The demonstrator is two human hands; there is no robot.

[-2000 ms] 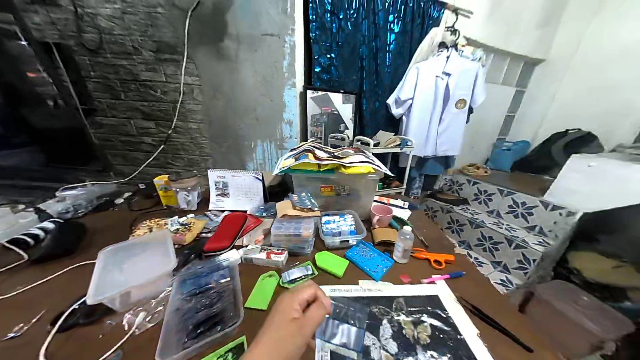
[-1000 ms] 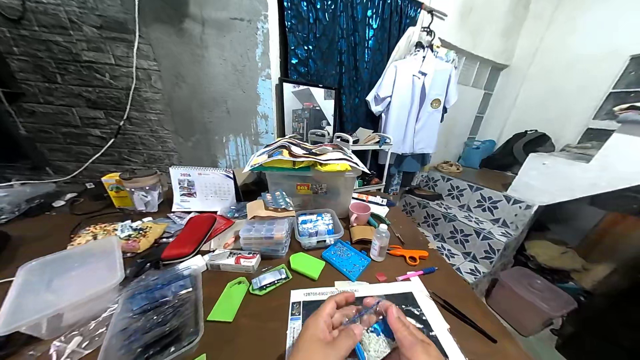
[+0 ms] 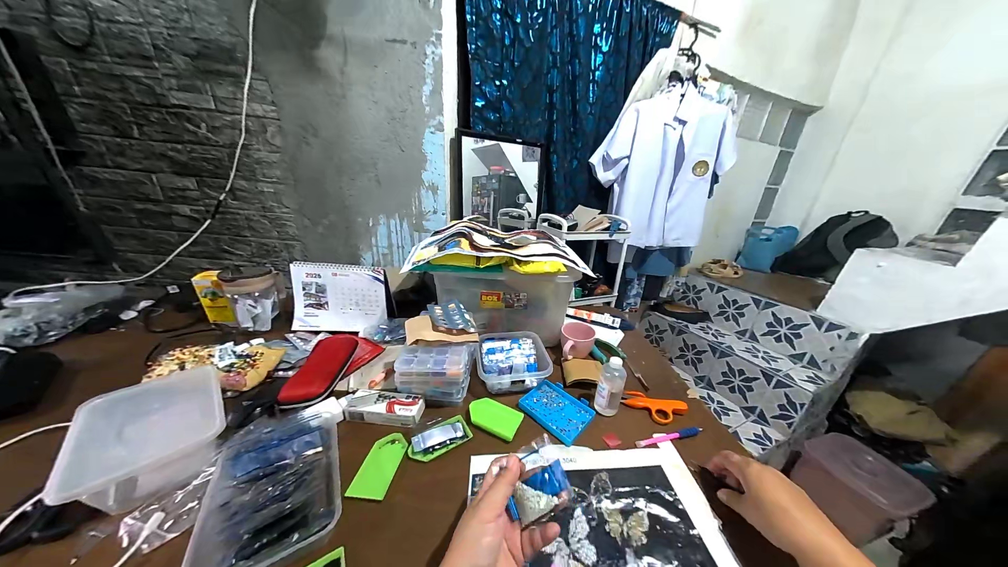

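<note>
My left hand (image 3: 504, 512) grips a small clear plastic bag (image 3: 542, 490) with pale beads and something blue inside. Under it lies a diamond-painting canvas (image 3: 630, 512) with butterflies on black and a white border. Past the canvas's right edge, my right hand (image 3: 756, 496) rests with fingertips down on a dark slim object, probably tweezers; whether they are gripped I cannot tell. Green trays (image 3: 378, 466), one holding a small packet (image 3: 438, 438), lie left of the canvas. Beyond it are a blue tray with beads (image 3: 557, 411) and a pink and blue pen (image 3: 669, 438).
Orange scissors (image 3: 657, 406) and a clear bottle (image 3: 610, 386) stand or lie behind the canvas. A tub of dark packets (image 3: 335, 504) and a lidded tub (image 3: 142, 441) are at left. Further back are a bead organizer (image 3: 431, 372), a tub of blue-white packets (image 3: 543, 364) and a pink mug (image 3: 578, 340).
My right hand has moved away from my left, out to the right of the canvas. The small bag stays in my left hand.
</note>
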